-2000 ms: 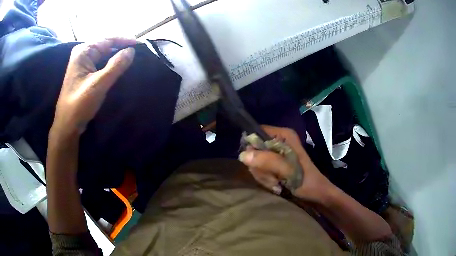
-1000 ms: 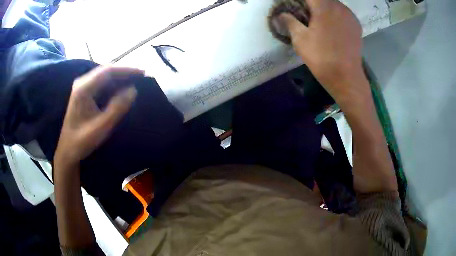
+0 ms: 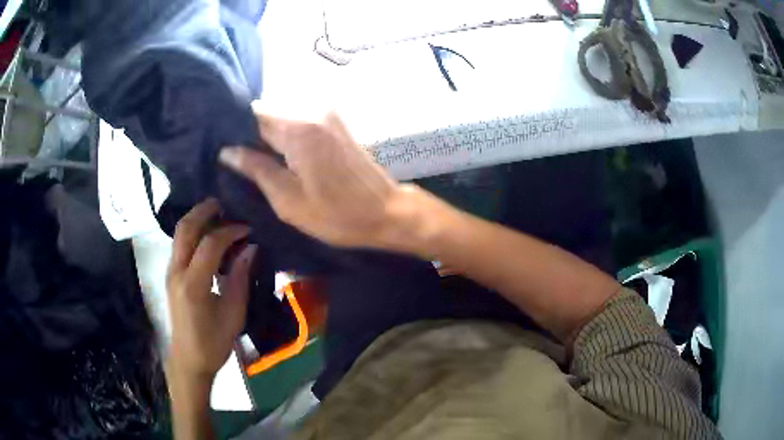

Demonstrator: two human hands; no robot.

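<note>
A dark navy garment piece (image 3: 185, 94) hangs from the top left of the white table down toward the lap. My right hand (image 3: 331, 176) lies across it, thumb and fingers closed on a fold of the cloth, slightly blurred. My left hand (image 3: 206, 284) is lower and to the left, fingers curled at the cloth's edge; whether it grips the cloth is unclear. The fabric scissors (image 3: 626, 64) with cloth-wrapped handles lie on the table at the upper right, blades cut off by the top edge.
Small dark snips (image 3: 450, 65) lie on the white table (image 3: 387, 94), with a dark scrap (image 3: 685, 50) right of the scissors. A green bin (image 3: 712, 292) with dark and white pieces stands at the right. An orange-rimmed thing (image 3: 297, 331) is below the hands. Dark cloth lies far left.
The scissors have left my right hand and now lie on the table. My right hand has moved left onto the cloth. My left hand is lower. The view has shifted left.
</note>
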